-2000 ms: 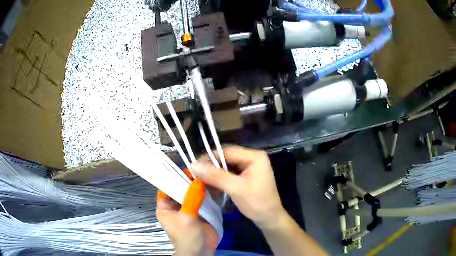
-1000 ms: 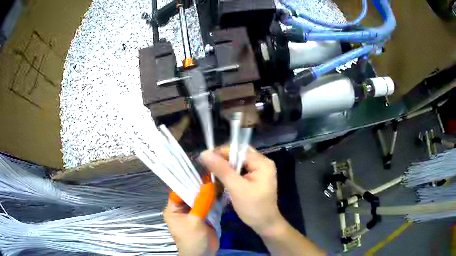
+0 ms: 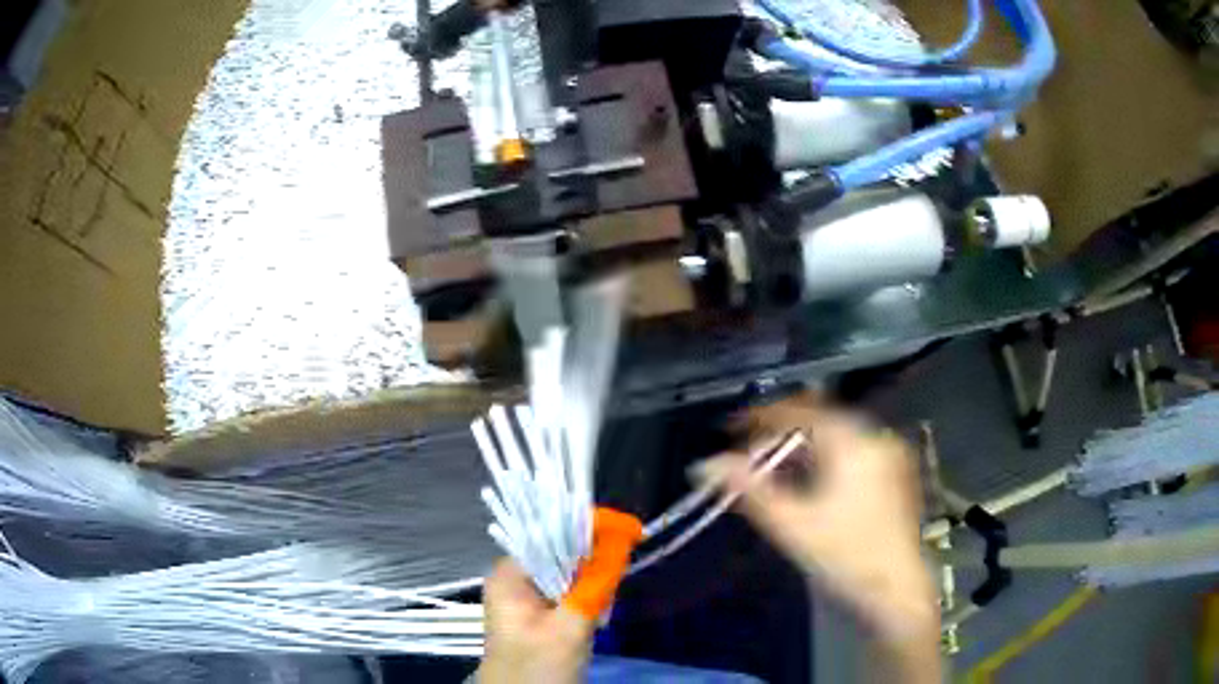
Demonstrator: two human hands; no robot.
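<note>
My left hand (image 3: 542, 621), with an orange finger cot (image 3: 606, 559) on it, holds a fanned white cable bundle (image 3: 542, 494) below the machine. My right hand (image 3: 842, 501) is to the right, blurred, with thin white cables (image 3: 722, 505) at its fingertips that run towards my left hand. The dark stripping jaws (image 3: 535, 174) stand ahead of the bundle, with a small orange fitting (image 3: 509, 151) above them. A blurred pale shape lies between bundle and jaws; whether the ends touch the jaws I cannot tell.
White air cylinders (image 3: 876, 247) and blue hoses (image 3: 922, 91) are right of the jaws. Speckled scrap (image 3: 288, 227) lies behind, inside cardboard walls (image 3: 87, 214). Hanging cable bundles (image 3: 147, 601) are at lower left, with more (image 3: 1156, 461) at right beside a cream tube rack (image 3: 1069, 555).
My right hand has moved right, away from the jaws, with thin cables at its fingers. My left hand and its bundle have shifted right and turned more upright.
</note>
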